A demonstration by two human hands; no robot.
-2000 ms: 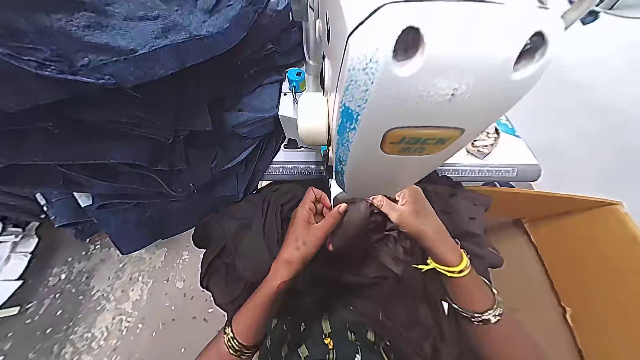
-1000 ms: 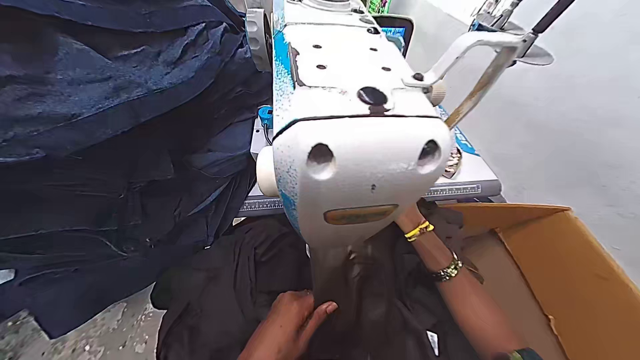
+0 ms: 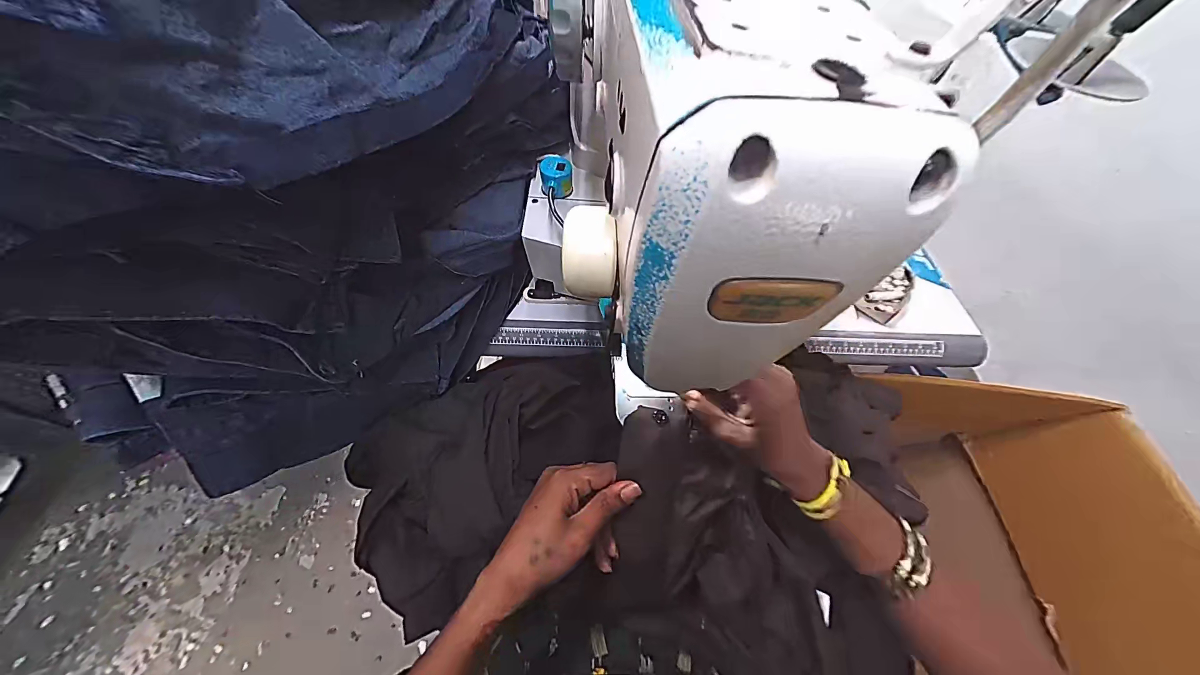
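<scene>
A white and blue industrial sewing machine [image 3: 797, 216] stands in front of me, its head overhanging a black garment [image 3: 525, 422]. My left hand [image 3: 567, 520] pinches the edge of a flat black strip of that garment [image 3: 647, 506], left of centre and just below the machine. Close under the machine head, at the right of the strip's upper end, is my right hand [image 3: 764, 422], fingers bent; it is blurred and whether it grips cloth I cannot tell. A small round button or snap [image 3: 660, 417] shows at the top of the strip. The needle area is hidden.
Dark blue garments [image 3: 234, 234] are piled high at the left. An open cardboard box [image 3: 1078, 487] stands at the lower right. The machine's table edge bears a ruler scale [image 3: 872, 348], with a small patterned bundle [image 3: 886, 295] behind it. Speckled floor [image 3: 206, 572] lies at lower left.
Two seconds ago both hands were together at the cloth under the machine head. One second ago the right hand was mostly hidden behind the head; now it shows in front. The view has shifted.
</scene>
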